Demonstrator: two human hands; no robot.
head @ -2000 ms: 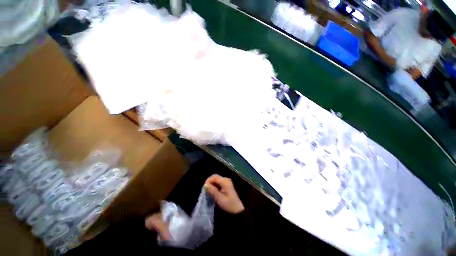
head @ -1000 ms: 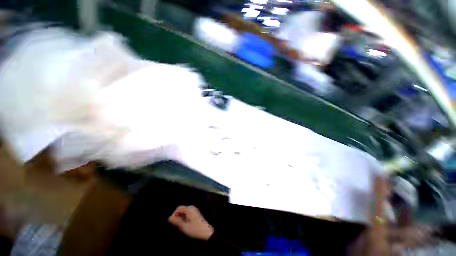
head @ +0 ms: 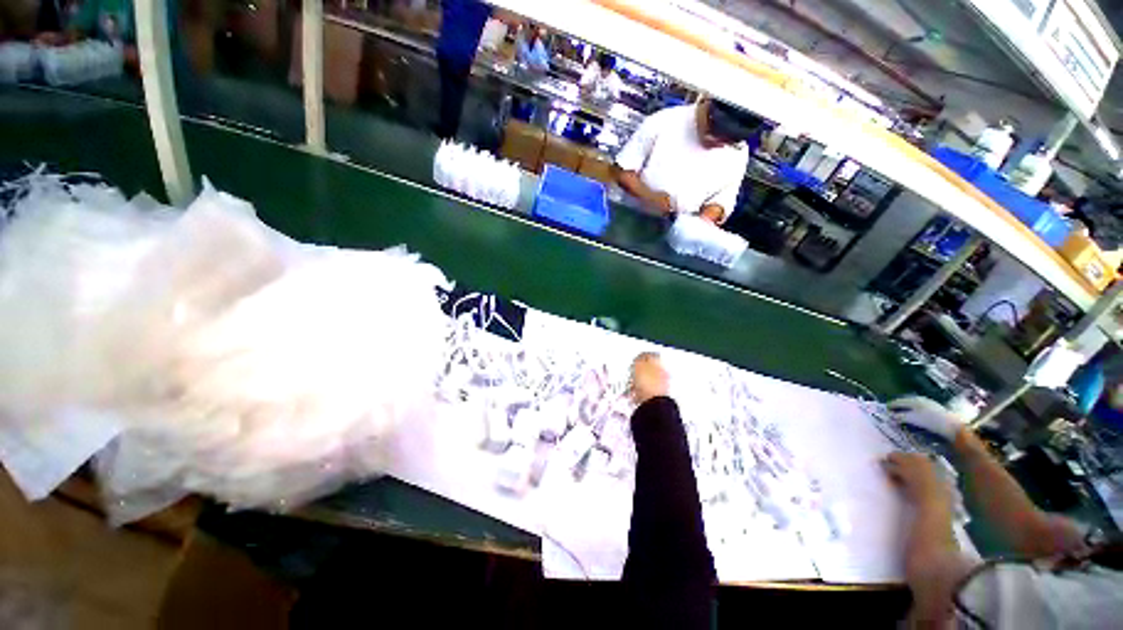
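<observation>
My right hand (head: 647,377), in a dark sleeve, reaches out over the white sheets (head: 850,455) and is at the pile of unbagged adapters (head: 523,446). Its fingers are small and blurred; I cannot tell whether they grip an adapter or cord. My left hand is not in view. The loose white adapters and tangled cords spread to both sides of my right hand. A large heap of empty poly bags (head: 246,357) lies on the bench to the left.
Another person's forearm and hands (head: 917,480) are at the sheets' right end. Across the green line (head: 394,203) are a blue bin (head: 571,201), upright white adapters (head: 478,174) and a person in white (head: 690,154). Brown carton (head: 74,554) shows at the lower left. Posts rise at left.
The view has swung right and up. My right hand has moved from my lap out to the adapters. My left hand and the clear bag, seen earliest, are out of view.
</observation>
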